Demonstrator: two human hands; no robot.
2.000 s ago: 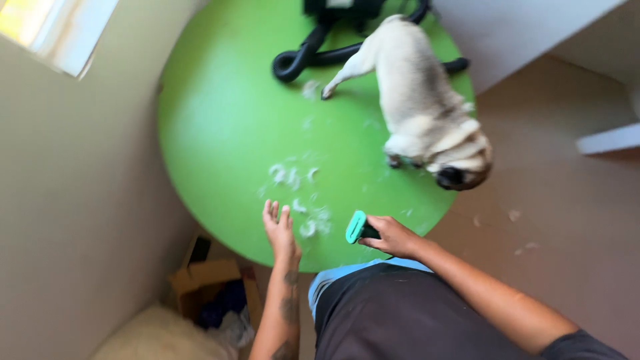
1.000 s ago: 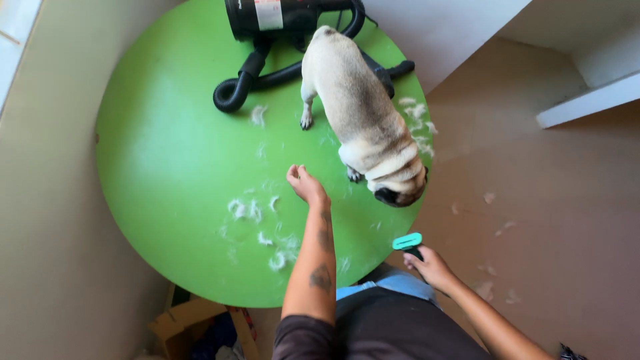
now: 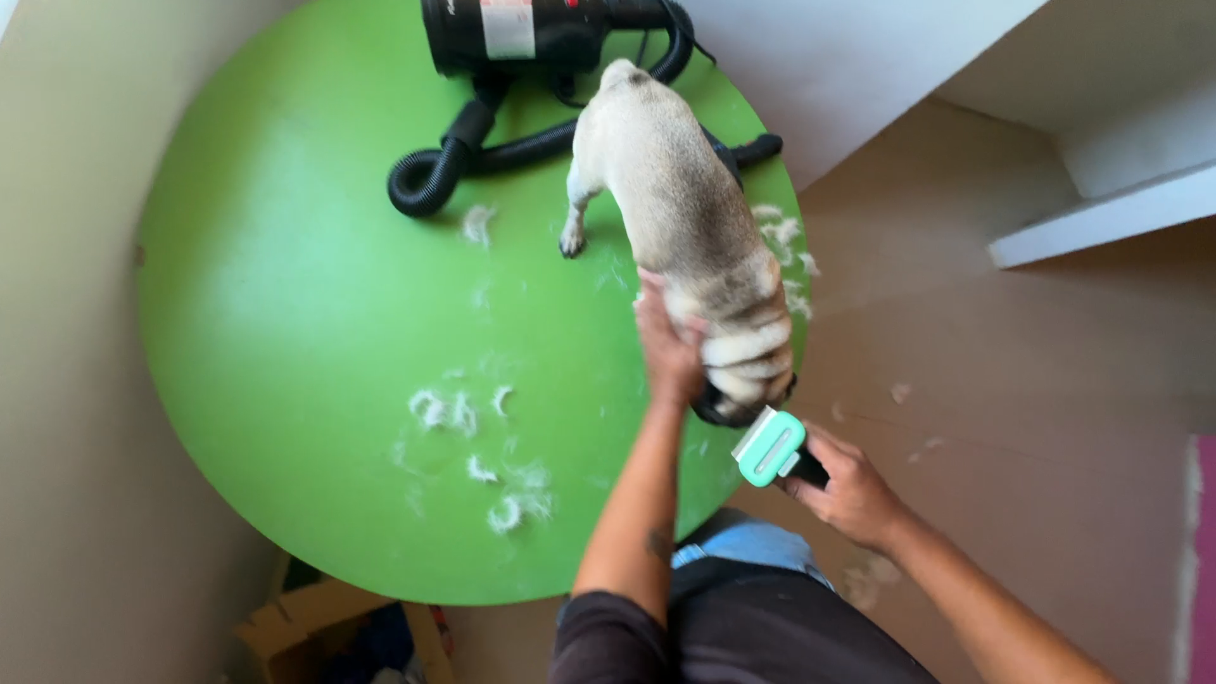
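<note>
A fawn pug (image 3: 698, 218) stands near the right side of a round green table (image 3: 285, 313), its head lowered toward the near right edge. My left hand (image 3: 670, 347) rests against the pug's shoulder and side, fingers spread, holding no tool. In my right hand (image 3: 841, 489) is a pet deshedding tool (image 3: 771, 448) with a turquoise head, a metal edge and a black handle. The tool's head is just below the pug's head; whether they touch I cannot tell. Tufts of shed fur (image 3: 445, 410) lie on the table.
A black pet dryer (image 3: 518, 38) with a corrugated hose (image 3: 427, 180) lies at the table's far side, behind the pug. More fur (image 3: 784, 233) lies by the right edge. An open cardboard box (image 3: 323, 617) stands on the floor at lower left, and a white wall (image 3: 855, 57) rises behind.
My left hand has moved from above the table onto the pug's side. My right hand has brought the deshedding tool close to the pug's head.
</note>
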